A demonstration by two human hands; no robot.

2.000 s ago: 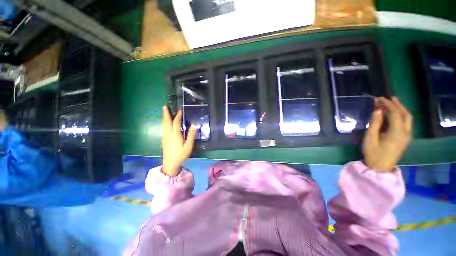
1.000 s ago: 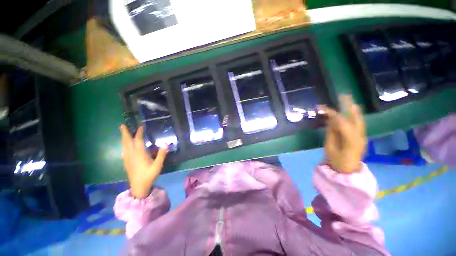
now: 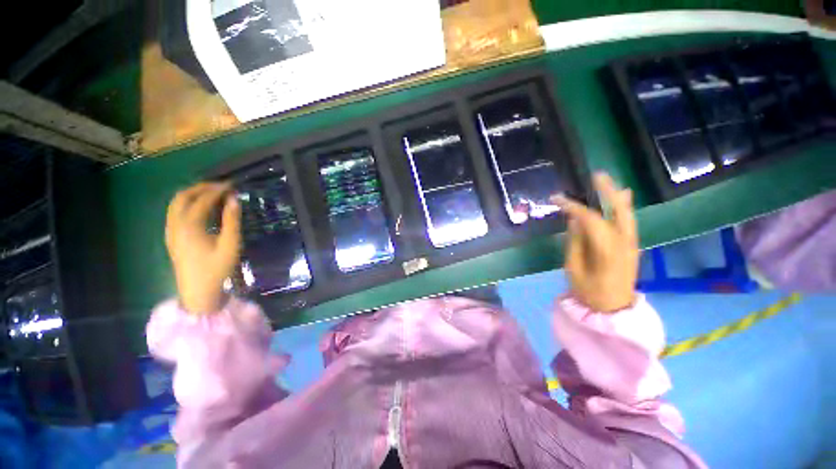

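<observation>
A black four-slot phone tray lies in front of me, with a smartphone in each slot. The far-left phone and the second phone show rows of green text. The third phone and the far-right phone are dark with a white line and reflections. My left hand is bent at the tray's left end, beside the far-left phone; nothing is seen in it. My right hand is at the tray's right end, fingers spread, fingertips near the lower right corner of the far-right phone, holding nothing.
A white chart with a dark rectangle stands beyond the tray on a wooden board. Another phone tray lies at the right, with a pink sleeve below it. Dark stacked trays stand at the left. The bench is green.
The view has shifted, so the tray sits further left and tilted. Green text has appeared on the two left phones. My left hand has moved up along the tray's left end, its fingers now bent.
</observation>
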